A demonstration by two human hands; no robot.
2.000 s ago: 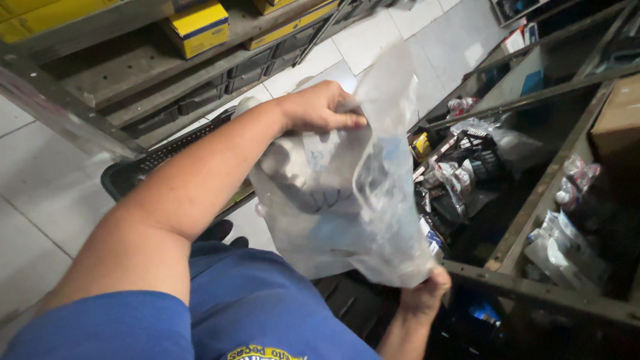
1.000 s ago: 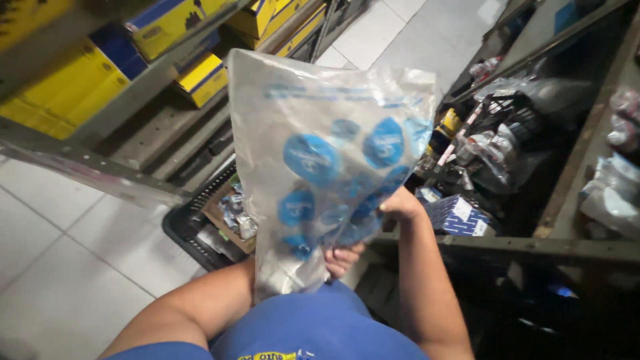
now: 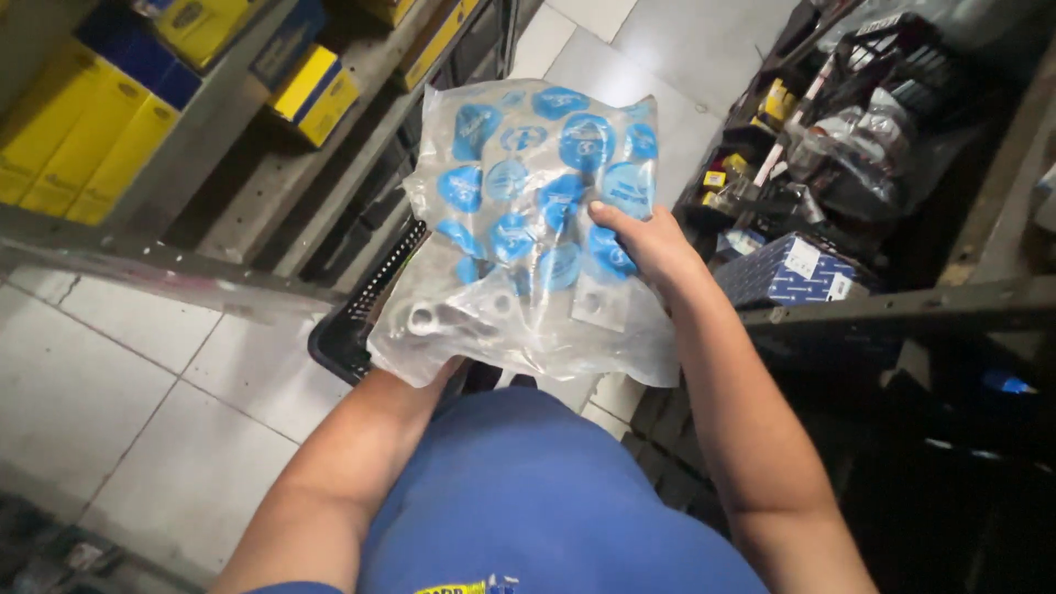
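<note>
A large clear plastic bag (image 3: 528, 223) printed with blue round marks is held up before my chest. Metal parts with holes show through its lower part. My right hand (image 3: 643, 239) grips the bag's right side, its thumb lying on top of the plastic. The left forearm reaches under the bag's lower left, and my left hand is hidden beneath it. Behind the bag's left edge is a black plastic basket (image 3: 340, 334) with perforated walls.
Yellow and blue boxes (image 3: 318, 95) stand on a metal shelf (image 3: 157, 252) at the left. At the right, a blue and white patterned box (image 3: 784, 272) lies beside plastic-wrapped parts (image 3: 858, 140) in a dark shelf unit. White floor tiles (image 3: 239, 371) show between.
The bag has been turned and folded down, lying flatter than a second ago. My right hand has moved onto its upper side, and my left hand has gone out of sight beneath it.
</note>
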